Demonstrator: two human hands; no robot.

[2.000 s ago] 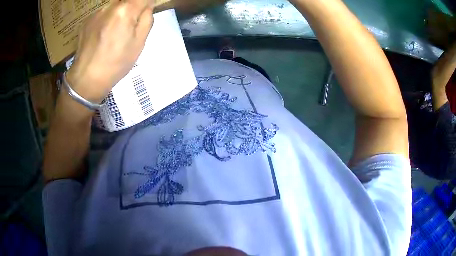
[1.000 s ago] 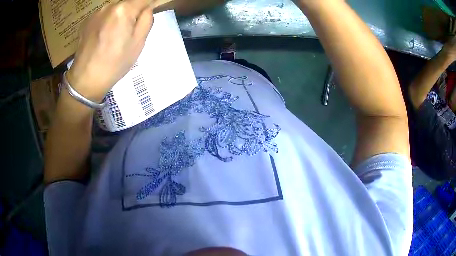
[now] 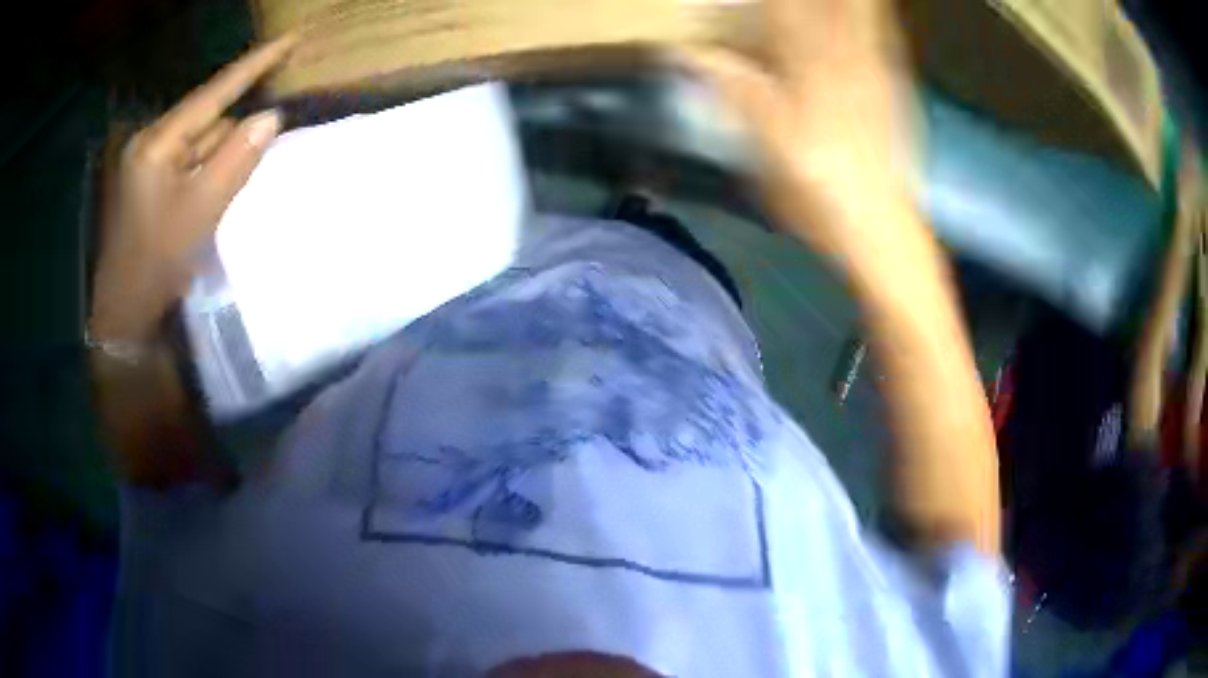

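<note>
A brown carton [image 3: 556, 33] spans the top, blurred, its upper part out of the picture. My left hand [image 3: 179, 212] is at the left, holding white label sheets [image 3: 384, 219] low against the palm. The sheets hang in front of my shirt, mostly blank side showing, with blurred grey print at their lower left. Its fingers point up to the carton's lower left edge; one fingertip seems to touch it. My right hand [image 3: 815, 113] is strongly blurred and grips the carton's lower edge at the upper middle, with the thumb pointing left. Its fingertips are hard to see.
Another brown cardboard surface [image 3: 1073, 80] is at the upper right; whether it is a separate carton is unclear. The worn bench edge [image 3: 1033, 212] lies below it. Another person's arm [image 3: 1166, 318] and dark clothing are at the right edge. Blue plastic shows in both lower corners.
The carton has moved and now spans the top. My left hand has shifted left and down with its fingers stretched out. My right hand has come down into view.
</note>
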